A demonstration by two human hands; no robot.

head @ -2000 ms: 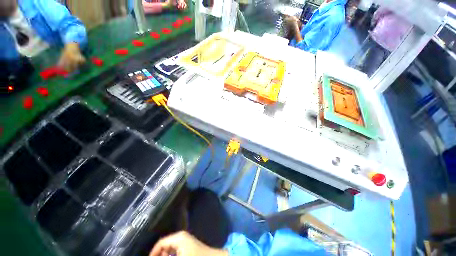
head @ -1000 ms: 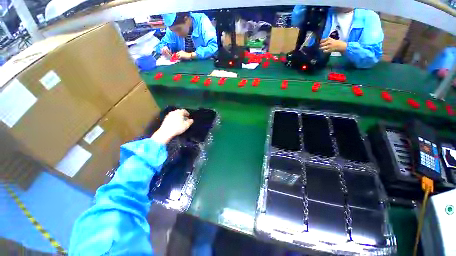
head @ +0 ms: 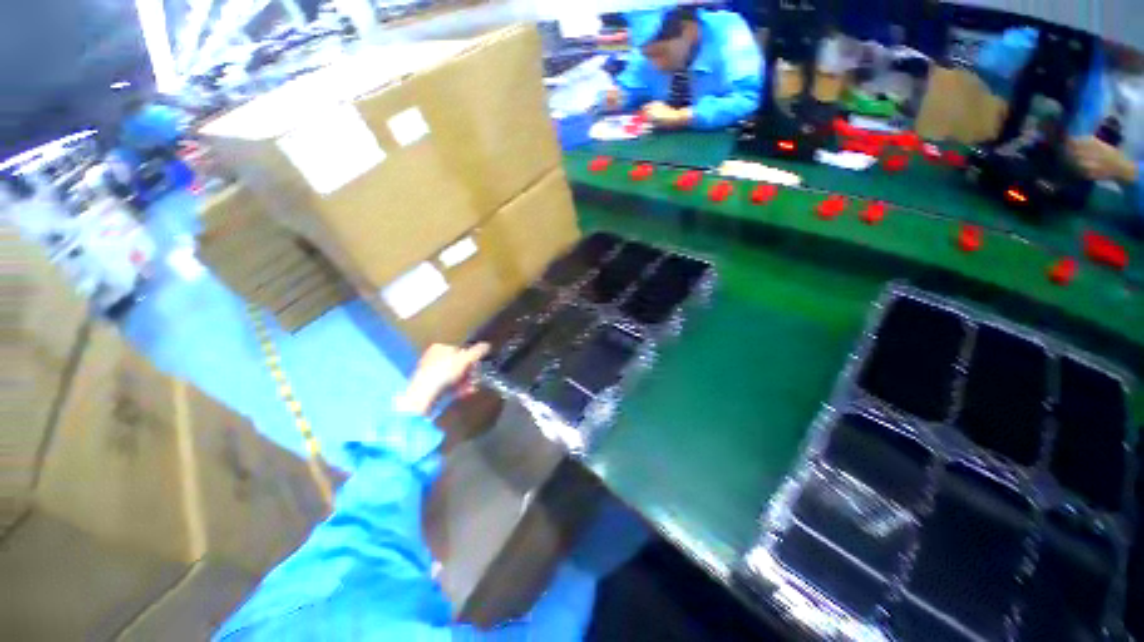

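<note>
The left blister tray (head: 590, 424) holds black display screens (head: 666, 289) in its pockets and lies on the green bench beside cartons. My left hand (head: 442, 376) is at its near left corner, with fingers by the rim; blur hides whether they grip anything. The right blister tray (head: 803, 470) has black display screens (head: 1007, 391) in its pockets, the nearer ones glossy with reflections. My right hand is not in view.
Stacked brown cartons (head: 439, 163) stand behind and left of the left tray. More cartons (head: 126, 439) are at the lower left. Small red parts (head: 832, 206) line the bench's far side, where people in blue smocks (head: 721, 75) sit.
The view has swung left, so the trays and cartons appear further right. My left hand has moved from over the left tray's far pockets to its near left corner.
</note>
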